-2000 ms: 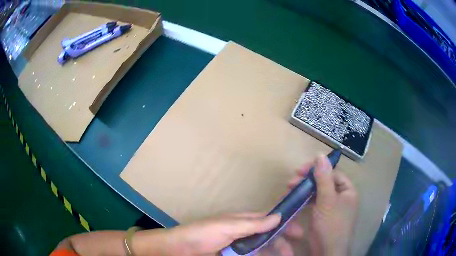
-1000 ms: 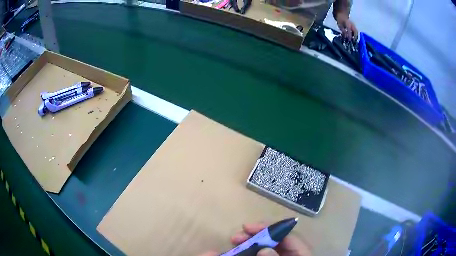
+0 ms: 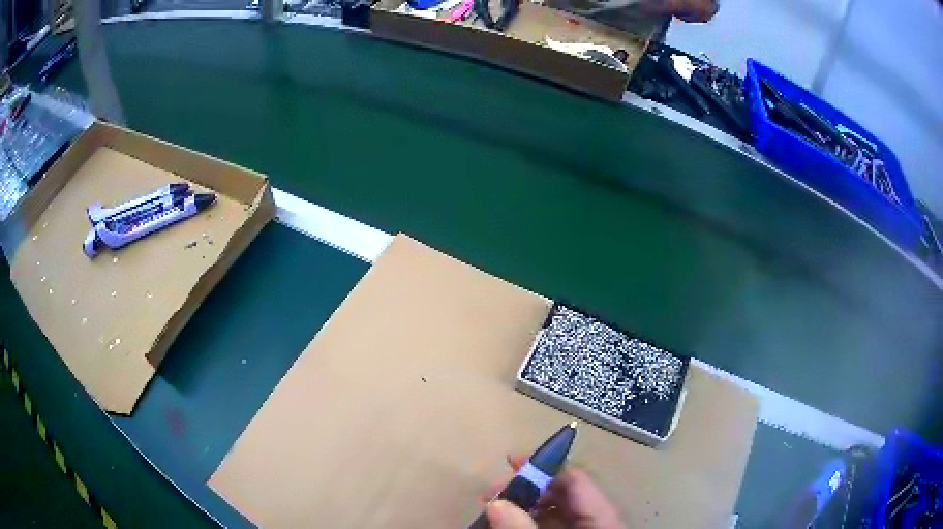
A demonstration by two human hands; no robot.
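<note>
A handle assembly (image 3: 534,477), lavender-white and black with a dark pointed end, is held up over the cardboard work mat (image 3: 414,362) at the bottom edge. My right hand (image 3: 581,500) is closed around it, cut off by the edge. The handle's rear end is out of the picture. My left hand cannot be made out. A shallow pale screw tray (image 3: 600,367) full of tiny silver screws sits on the mat's far right part, just beyond the handle's tip.
A cardboard tray (image 3: 207,167) at left holds lavender-and-black handle assemblies (image 3: 150,219) and small loose bits. A green belt (image 3: 455,176) runs behind. Across it are a carton (image 3: 496,47), a blue bin (image 3: 827,145) and part of a person's hand (image 3: 693,9). Another blue bin (image 3: 910,470) stands lower right.
The view first swung up to show the far side of the belt. The handle has turned more upright since one second ago. The left hand, seen on the handle two seconds ago, no longer shows clearly.
</note>
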